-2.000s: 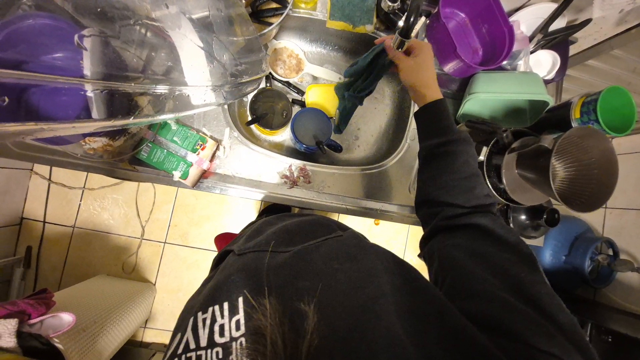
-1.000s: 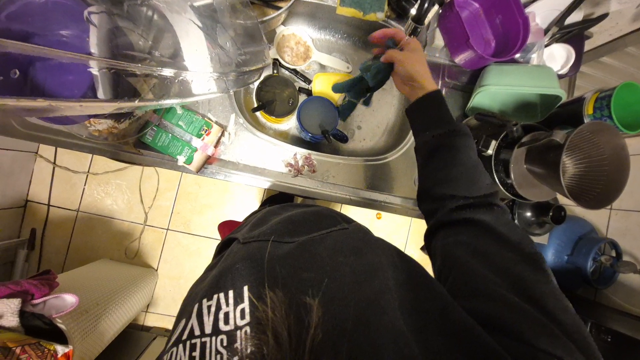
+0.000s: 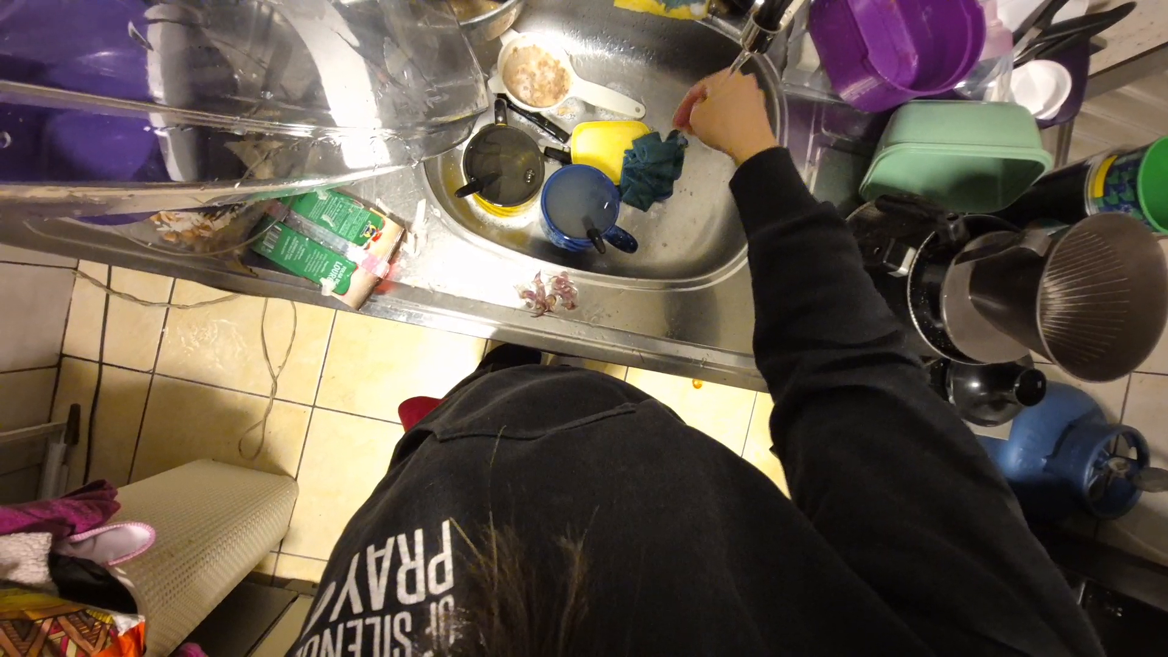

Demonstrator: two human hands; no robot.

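My right hand point(image 3: 725, 114) is at the right of the steel sink point(image 3: 703, 219), just below the faucet point(image 3: 759, 35), with its fingers curled. A crumpled dark teal cloth point(image 3: 652, 169) is beside its fingertips, against a yellow container point(image 3: 607, 146); whether the fingers still pinch the cloth is unclear. Left of it, a blue mug point(image 3: 579, 205) holds cloudy liquid and a dark-handled utensil. A dark pot point(image 3: 502, 166) rests on something yellow, and a white strainer point(image 3: 538, 78) with food residue lies behind. My left hand is not in view.
A large clear plastic cover point(image 3: 365, 82) stands at the left, near a green carton point(image 3: 315, 239). Scraps point(image 3: 549, 294) lie on the sink's front edge. On the right are a purple tub point(image 3: 899, 46), a green container point(image 3: 958, 151), a metal cone-shaped vessel point(image 3: 1095, 297) and a blue gas cylinder point(image 3: 1058, 447).
The cloth, hanging from my right hand two seconds ago, is now lower and bunched beside the yellow container. My fingers have gone from spread to curled.
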